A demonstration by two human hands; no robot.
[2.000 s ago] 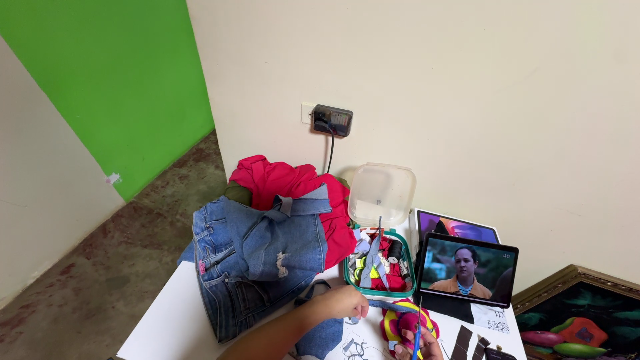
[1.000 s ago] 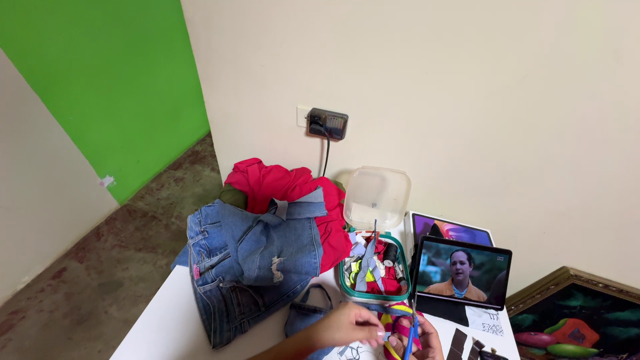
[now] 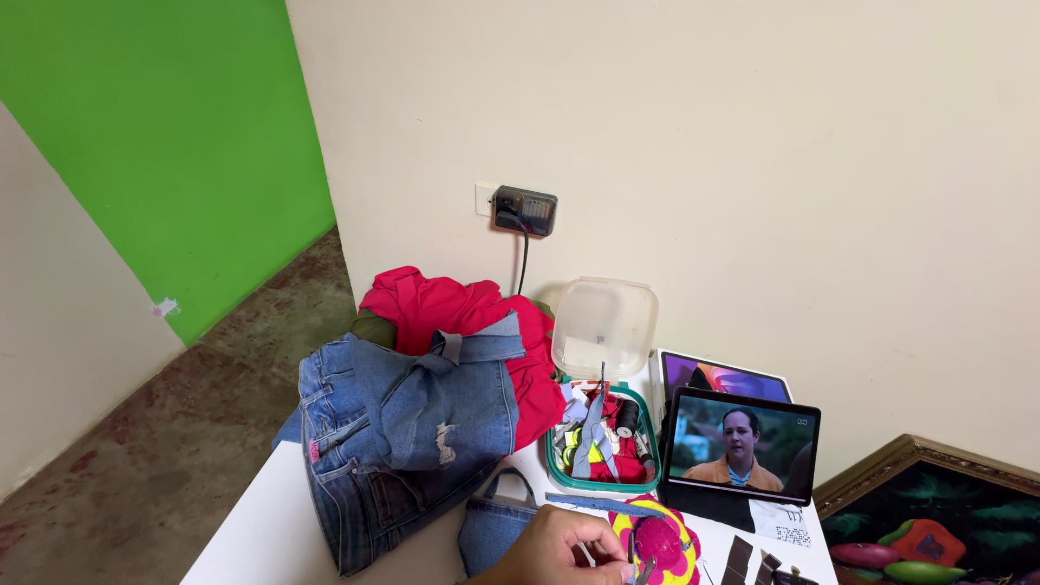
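My left hand [image 3: 569, 548] is at the bottom edge, its thumb and fingertips pinched on a small bluish scrap, mostly hidden. Dark narrow metal tips, perhaps scissors [image 3: 642, 561], show beside those fingertips; what holds them is out of view. My right hand is not in view. Just right of my left hand lies a pink and yellow flower-shaped fabric piece [image 3: 686, 540]. A narrow blue denim strip [image 3: 601, 504] runs above my hand onto the flower's upper edge. A small denim bag or piece with a loop handle [image 3: 487, 528] lies left of the hand.
Jeans [image 3: 422, 406] and red cloth [image 3: 532, 382] are heaped on the white table [image 3: 260, 520]. A green-rimmed box [image 3: 561, 475] holds scraps and thread spools, its clear lid [image 3: 605, 325] raised behind. A tablet [image 3: 739, 447] leans on a box [image 3: 723, 370]; dark strips [image 3: 735, 561] lie before it.
My right hand, seen a second ago at the flower-shaped piece, is out of view. The blue strip, held upright between my hands earlier, now lies across above my left hand.
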